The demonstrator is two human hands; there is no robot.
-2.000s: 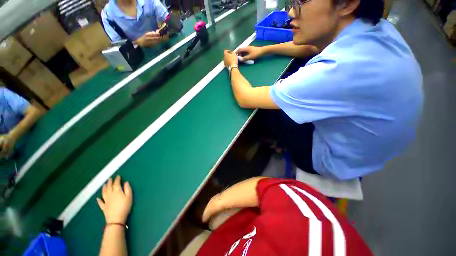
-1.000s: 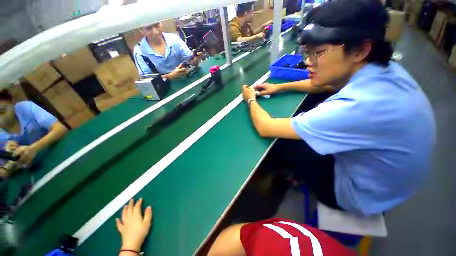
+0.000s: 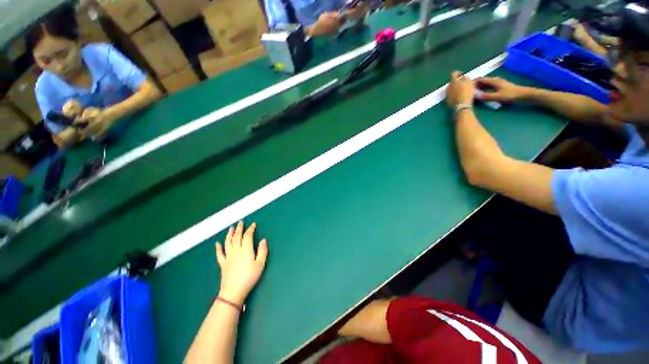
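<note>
My left hand (image 3: 242, 264) lies flat, palm down, on the green table (image 3: 341, 220), with its fingers apart and nothing in it. Its fingertips are near the white strip (image 3: 306, 169). My right arm, in a red sleeve (image 3: 434, 327), goes down past the table's edge; the right hand is hidden below it. A hair dryer (image 3: 385, 47) with a pink ring lies on the conveyor beyond the strip, its dark cord trailing to the left.
Blue bins (image 3: 107, 320), one with a clear bag, stand at my left, with small black parts (image 3: 139, 263) beside them. A neighbour (image 3: 498, 153) sits at right near another blue bin (image 3: 562, 67). Co-workers and a metal box (image 3: 287, 48) are across the line.
The view has swung left, bringing the left bins and a co-worker across the line more into view. My left hand still rests on the table.
</note>
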